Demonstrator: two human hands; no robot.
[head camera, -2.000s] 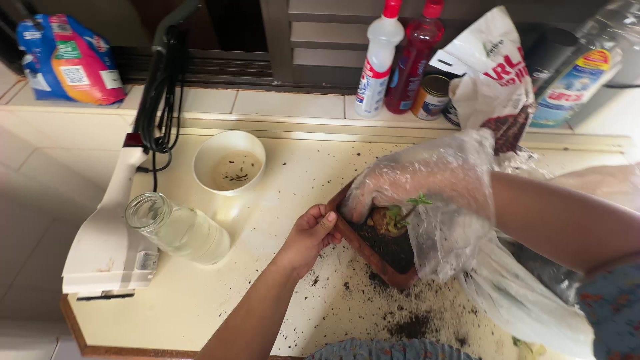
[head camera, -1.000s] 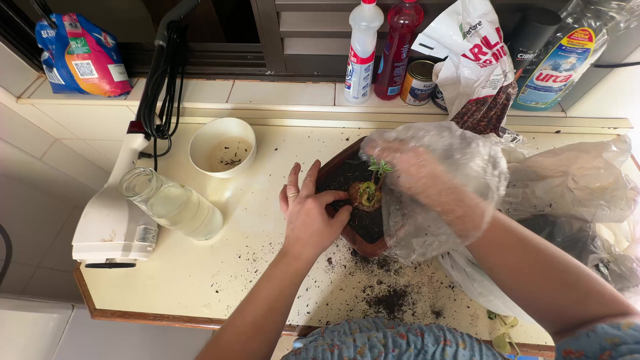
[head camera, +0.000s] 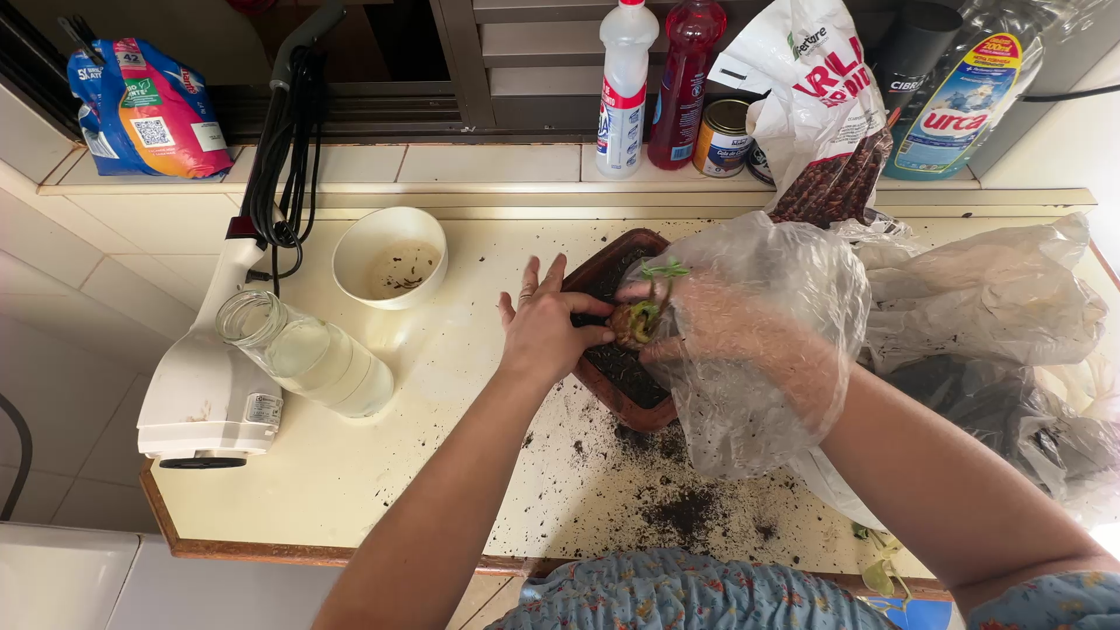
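A brown rectangular planter (head camera: 628, 398) with dark soil stands on the cream counter. In it sits a small plant with a swollen base (head camera: 633, 324) and green leaves. My left hand (head camera: 549, 328) pinches the left side of this base between thumb and forefinger. My right hand (head camera: 717, 315), covered by a clear plastic bag (head camera: 761, 420), is at the right side of the plant, its fingers around the base; the bag partly hides the planter's right side.
Spilled soil (head camera: 687, 516) lies near the counter's front edge. To the left are a white bowl (head camera: 389, 258) with liquid, a glass bottle (head camera: 306, 354) and a white corded appliance (head camera: 210, 394). Plastic bags (head camera: 989, 289) lie at right; bottles, a can and a bag of clay pebbles (head camera: 831, 149) stand behind.
My left hand has moved from the planter's rim to the plant's base. My right hand, in the clear bag, has moved down from the leaves to the base since one second ago.
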